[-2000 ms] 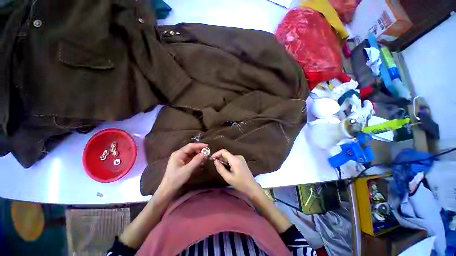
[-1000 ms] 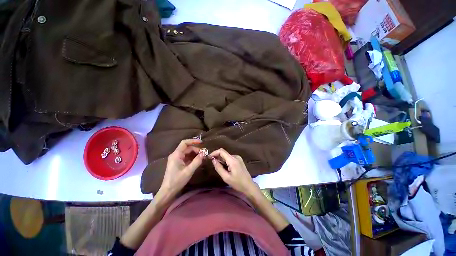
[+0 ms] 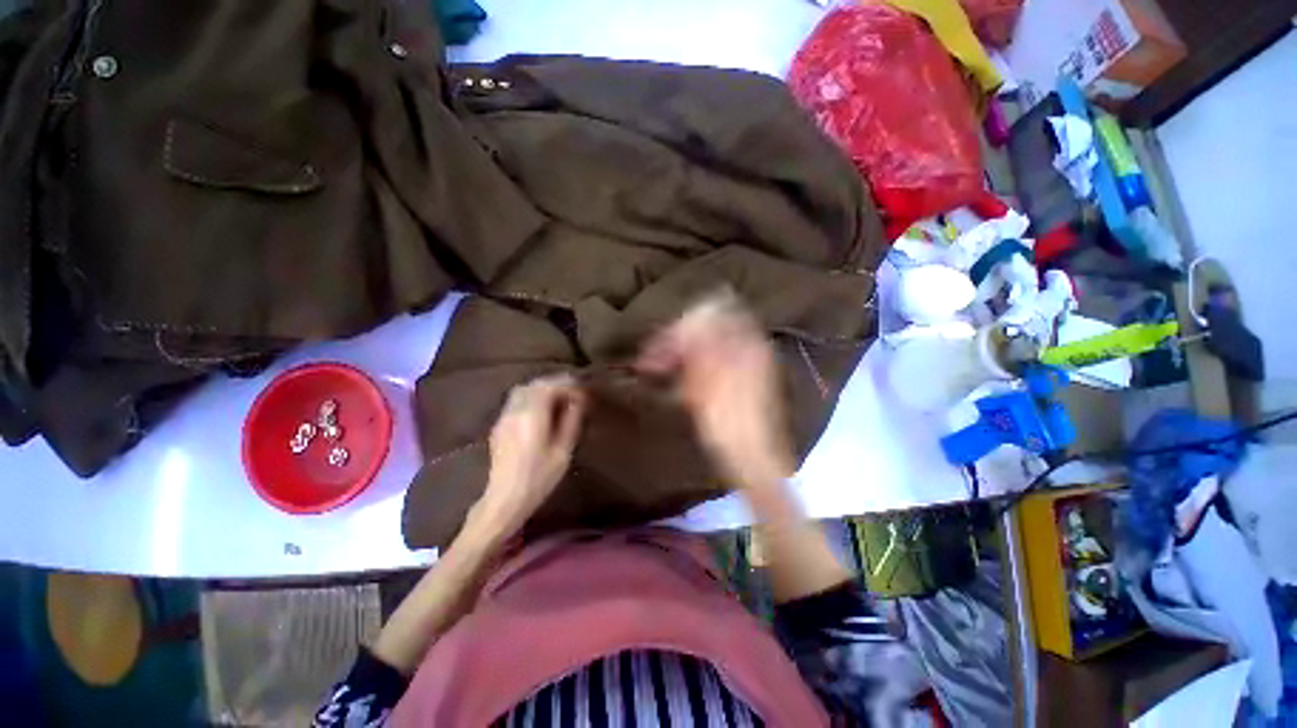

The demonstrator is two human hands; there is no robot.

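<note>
A dark brown coat (image 3: 626,157) lies on the white table in front of me, with pale basting stitches and a row of small shiny buttons (image 3: 488,84) near its top left. My left hand (image 3: 535,434) is over the coat's near part, fingers curled with the fingertips together; whether it holds a button or cloth cannot be told. My right hand (image 3: 723,384) is blurred, up and to the right of it over the coat; what it holds cannot be told. No needle or thread shows between the hands. A red bowl (image 3: 262,441) with several loose buttons (image 3: 330,423) stands left of my hands.
More brown coat cloth (image 3: 256,242) with a pocket flap lies at left. At right are a red plastic bag (image 3: 889,114), white thread cones (image 3: 932,377), a blue tool (image 3: 1010,423), a yellow-green tool (image 3: 1117,341) and a cardboard box (image 3: 1088,50). A yellow box (image 3: 1078,572) stands below the table's right edge.
My hands have moved apart. The right hand has swung up and right and is blurred. The left has moved slightly up, and the pale button seen between the fingers before no longer shows.
</note>
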